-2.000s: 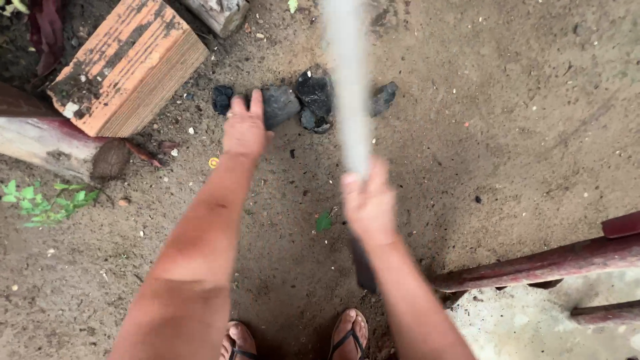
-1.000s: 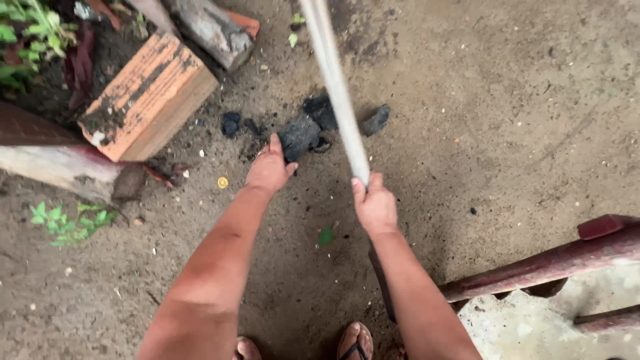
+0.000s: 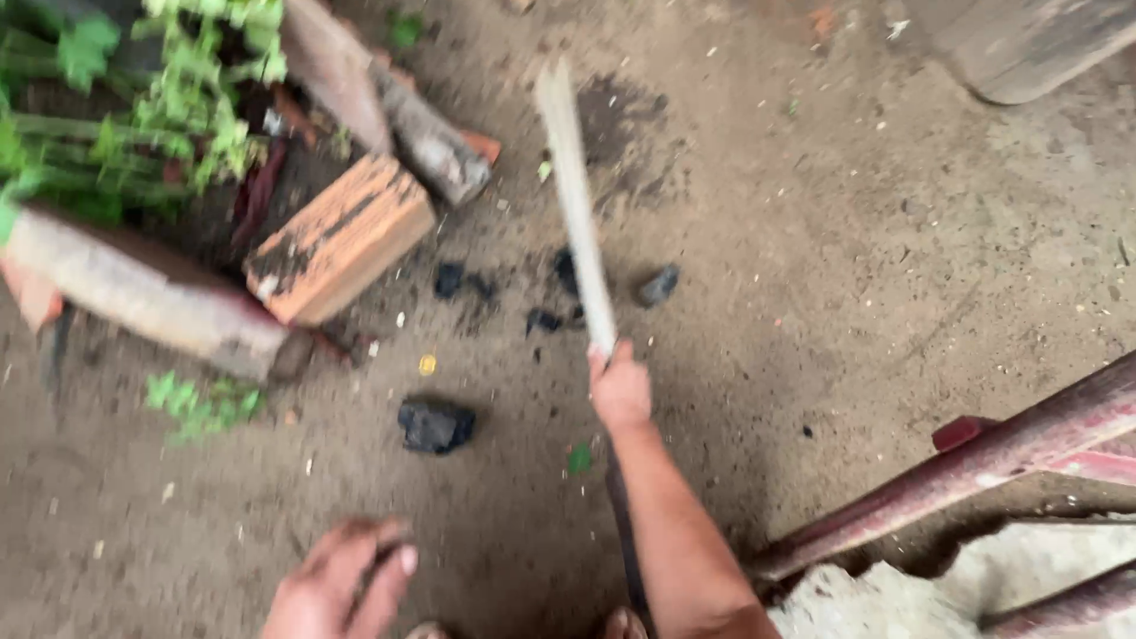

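Observation:
My right hand (image 3: pixel 621 390) is closed around a long pale blade-like tool (image 3: pixel 577 195), perhaps a machete, which points up and away from me; a dark part shows below the hand. Near the bottom left, my left hand (image 3: pixel 342 577) hangs blurred above the soil with its fingers apart and nothing seen in them. A black lump of charcoal (image 3: pixel 437 424) lies on the ground just beyond it. Farther off lie smaller black pieces (image 3: pixel 448 280), some partly behind the blade, and a greyer piece (image 3: pixel 658 286) to its right.
An orange brick (image 3: pixel 355 240), a weathered wood block (image 3: pixel 435 146) and a pale beam (image 3: pixel 160 297) edge the green plants (image 3: pixel 195 98) at left. Reddish rails (image 3: pixel 958 475) cross the lower right over a pale broken surface (image 3: pixel 887 595). A grey object (image 3: pixel 1021 44) stands at upper right.
My left hand has left the black pieces and drawn back toward me. The large lump it touched now lies nearer, apart from the others. My right hand still holds the tool.

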